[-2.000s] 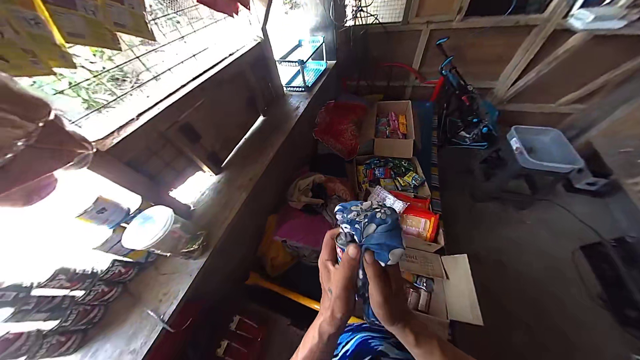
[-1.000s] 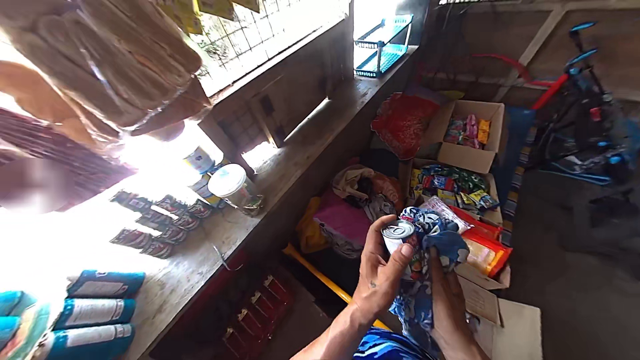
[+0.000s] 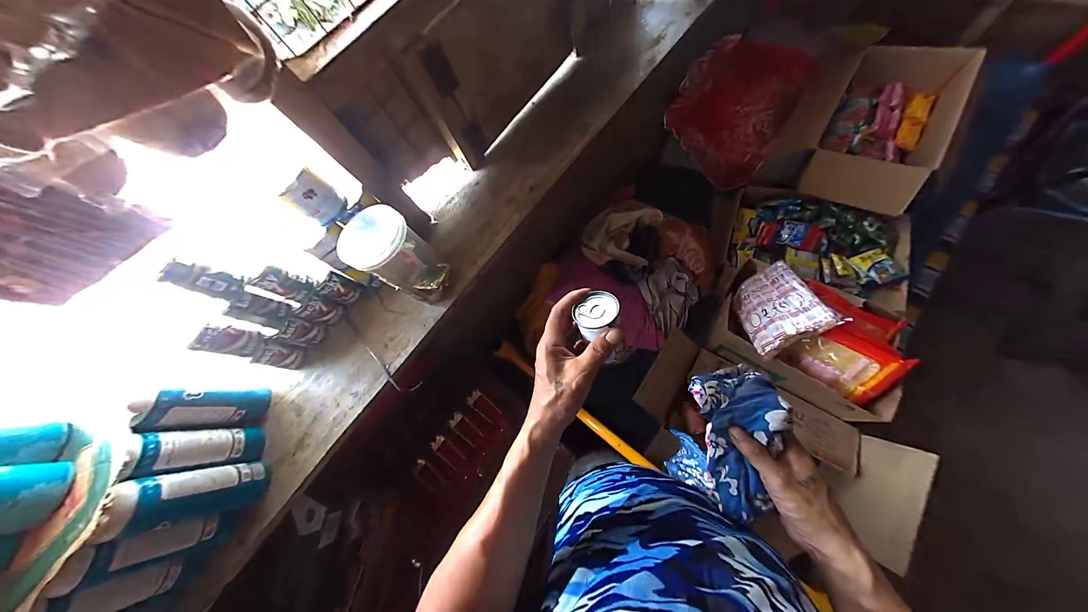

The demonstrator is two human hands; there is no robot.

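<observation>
A small metal can with a pull-ring lid (image 3: 596, 313) is held upright between the thumb and fingers of my left hand (image 3: 568, 365), near the middle of the view. My right hand (image 3: 786, 476), lower and to the right, grips a bunched blue floral cloth (image 3: 738, 425) over an open cardboard box (image 3: 663, 382). The can and the cloth are apart. Part of the cloth hangs down beside my lap. Several dark-labelled cans (image 3: 293, 319) stand in rows on the wooden counter (image 3: 476, 229) at the left, near a clear plastic tub with a white lid (image 3: 374, 238).
Teal-and-white cylindrical packages (image 3: 195, 446) lie stacked at the counter's lower left. Along the right, one cardboard box (image 3: 875, 183) holds colourful packets, and more boxes hold sachets (image 3: 799, 234) and a red-orange packet (image 3: 858, 361). Piled cloths (image 3: 625, 234) and a yellow pole (image 3: 612, 438) lie between counter and boxes.
My hands, together at the can and cloth before, have moved apart. The can is in my left hand, away from the cloth in my right. The view has turned toward the counter.
</observation>
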